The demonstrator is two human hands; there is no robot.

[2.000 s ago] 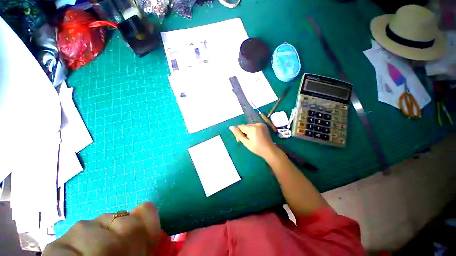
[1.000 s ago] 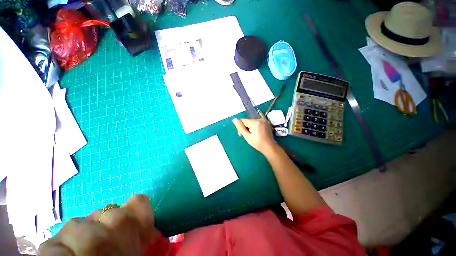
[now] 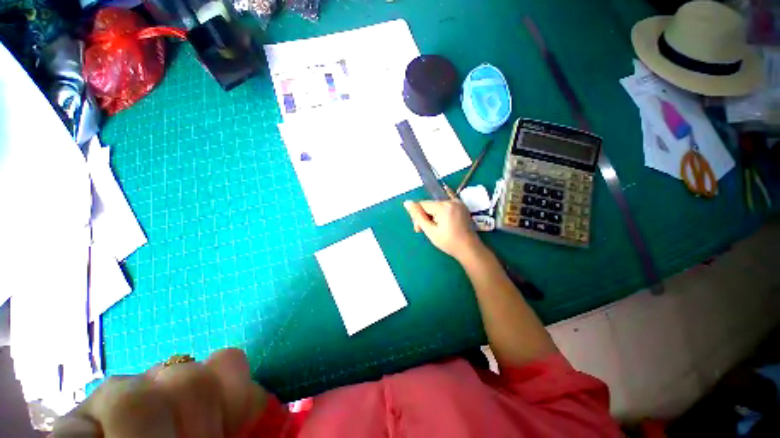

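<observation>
A plain white card piece [image 3: 361, 281] lies flat on the green gridded mat [image 3: 197, 197] near my body. My right hand [image 3: 446, 227] rests to the card's upper right, fingers curled, over the near end of the grey steel rulers [image 3: 417, 158]. The hand hides that end, and I cannot tell whether it grips them. It is not touching the card. My left hand [image 3: 171, 398] is large, blurred and cut off by the bottom edge at lower left. Its fingers look curled, a ring shows, and its palm side is hidden.
Printed sheets [image 3: 342, 171] lie beyond the card, with a dark round object [image 3: 429, 85] and light blue case [image 3: 486, 98]. A calculator [image 3: 550, 184], long dark strip [image 3: 629, 205], orange-handled scissors [image 3: 699, 174] and straw hat [image 3: 697, 51] are right. White paper [image 3: 43, 257] and a red bag [image 3: 124, 60] are left.
The view has shifted slightly. My left hand sits a little lower in the picture. My right hand stays beside the rulers, and the card lies in the same place on the mat.
</observation>
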